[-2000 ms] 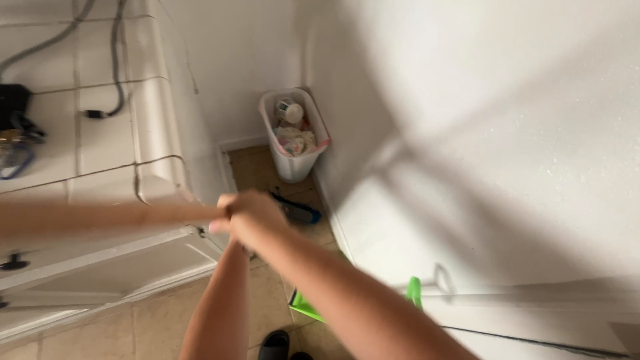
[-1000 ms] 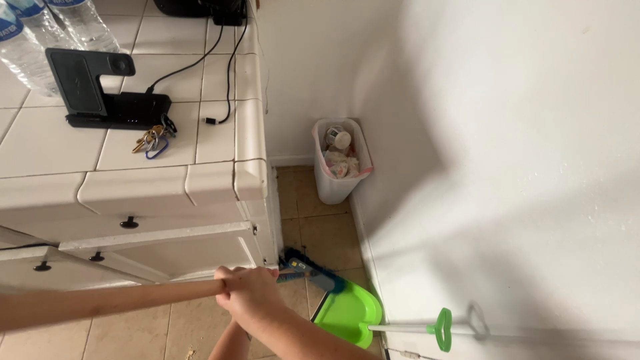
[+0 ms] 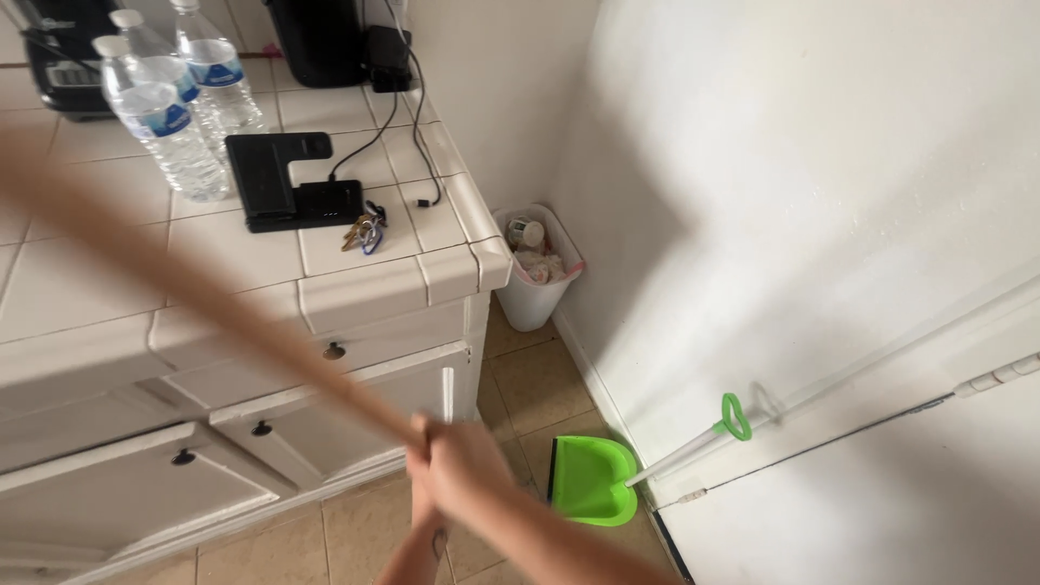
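A long wooden broom handle (image 3: 268, 329) slants from the upper left down to my hands, blurred near the camera. My right hand (image 3: 459, 459) is wrapped round its lower visible part. Close against it and partly hidden behind it, my left hand (image 3: 420, 479) also grips the handle. The end below my hands is hidden, and no bristles can be made out. To the right of my hands, a bright green dustpan (image 3: 591, 479) lies on the tiled floor, its pale long handle (image 3: 674, 461) ending in a green loop near the wall.
A white tiled counter (image 3: 236, 252) over white cabinets fills the left, holding water bottles (image 3: 166, 122), a black charging stand (image 3: 268, 183) and keys (image 3: 366, 231). A white trash bin (image 3: 528, 301) with waste stands in the corner. A white door or panel (image 3: 877, 479) is at lower right.
The broom handle has swung from nearly level to a steep slant towards the upper left. The blue broom head, seen beside the dustpan a second ago, is now out of sight. The view has shifted.
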